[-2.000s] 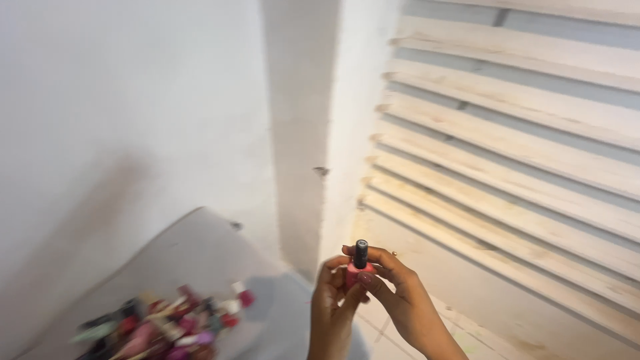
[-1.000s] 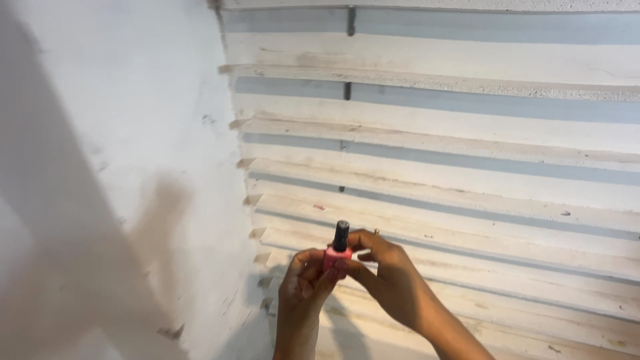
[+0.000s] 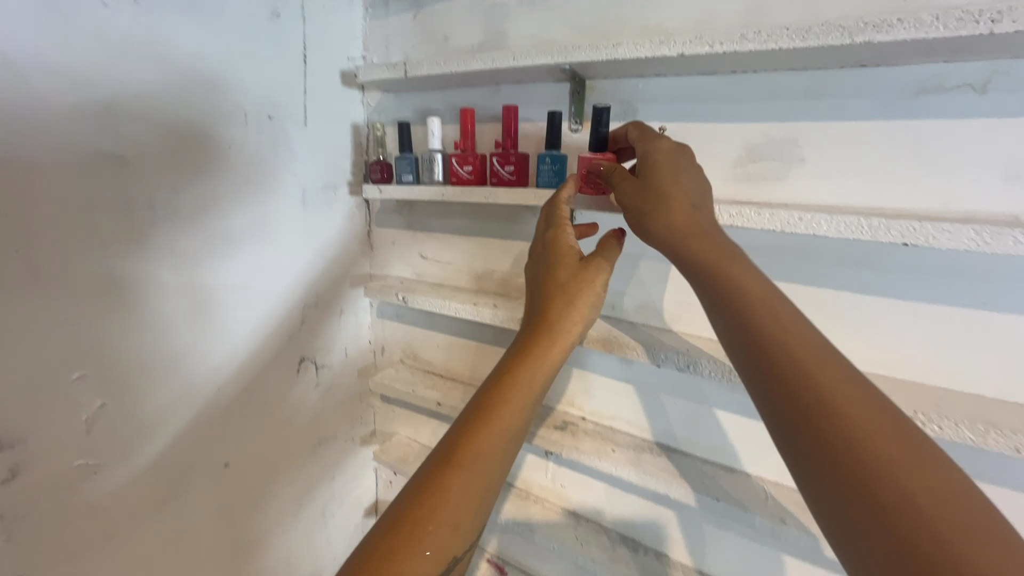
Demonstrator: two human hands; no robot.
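A coral-pink nail polish bottle (image 3: 594, 174) with a black cap is upright at the right end of a row on a narrow white shelf (image 3: 464, 194). My right hand (image 3: 662, 186) grips it from the right between thumb and fingers. Just below and left, my left hand (image 3: 566, 272) has its fingers apart, holding nothing, with a fingertip near the shelf edge. Left of the pink bottle stand a teal bottle (image 3: 551, 168) with a black cap, two red bottles (image 3: 509, 166), a silver bottle (image 3: 433, 166) with a white cap, a grey-blue one (image 3: 406, 166) and a dark red one (image 3: 380, 170).
More narrow white shelves run across the wall above and below, such as the upper one (image 3: 688, 48) and a lower one (image 3: 448, 302). A metal bracket (image 3: 576, 100) sits under the upper shelf. At the left, a scuffed white wall (image 3: 200, 240) meets the shelf ends.
Both hands have moved up to the shelf with the pink bottle. My left hand, at the bottle a second ago, has let go. The view has swung to the row of bottles.
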